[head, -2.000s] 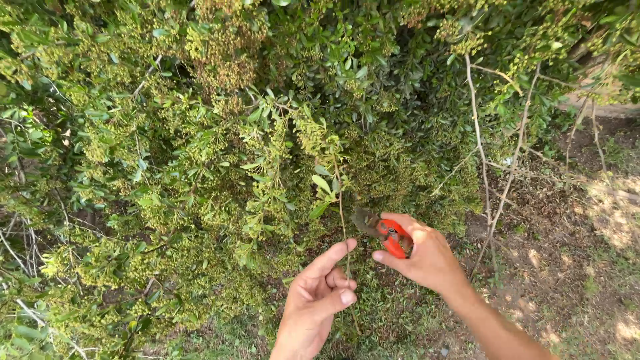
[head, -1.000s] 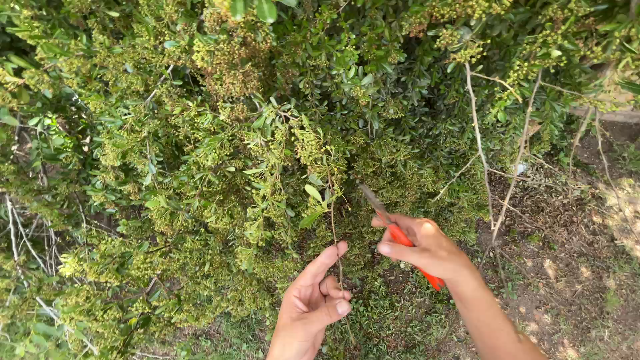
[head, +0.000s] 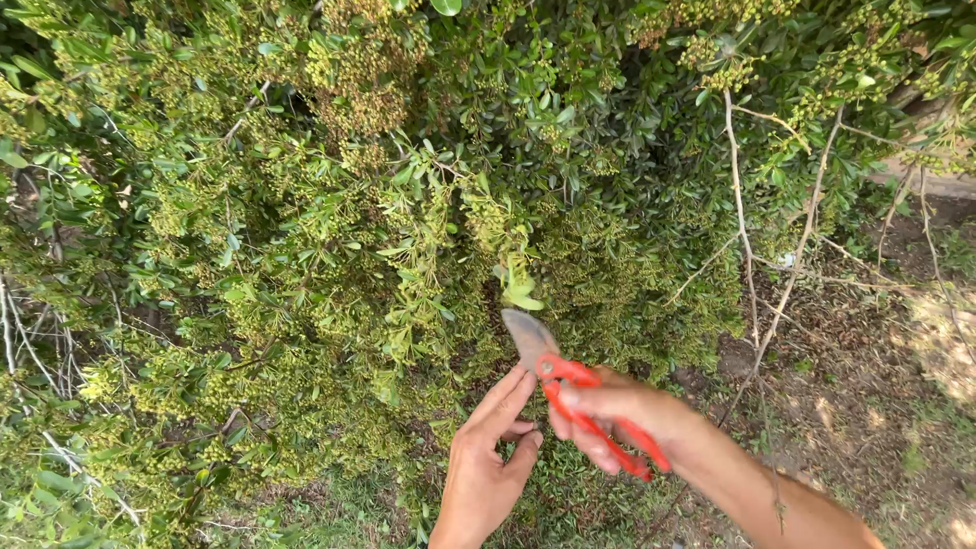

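My right hand [head: 618,415] grips red-handled pruning shears [head: 568,374] at the lower centre. Their metal blades point up and left, just below a pale green leaf [head: 522,290] at a shoot's end on a leafy bush [head: 328,305] with clusters of small green berries. My left hand [head: 492,450] is beside the shears, its fingertips near the base of the blades and its thumb and fingers curled toward each other. Whether a stem is between those fingers cannot be made out.
Bare thin branches [head: 808,221] hang down at the right. Pale dry twigs [head: 61,450] stick out at the lower left. Below the bush lies ground with grass and dry litter [head: 862,427]. Foliage fills the upper part of the view.
My right hand has brought the shears left, up against my left hand's fingertips. The thin stem that ran through my left fingers earlier can no longer be made out there.
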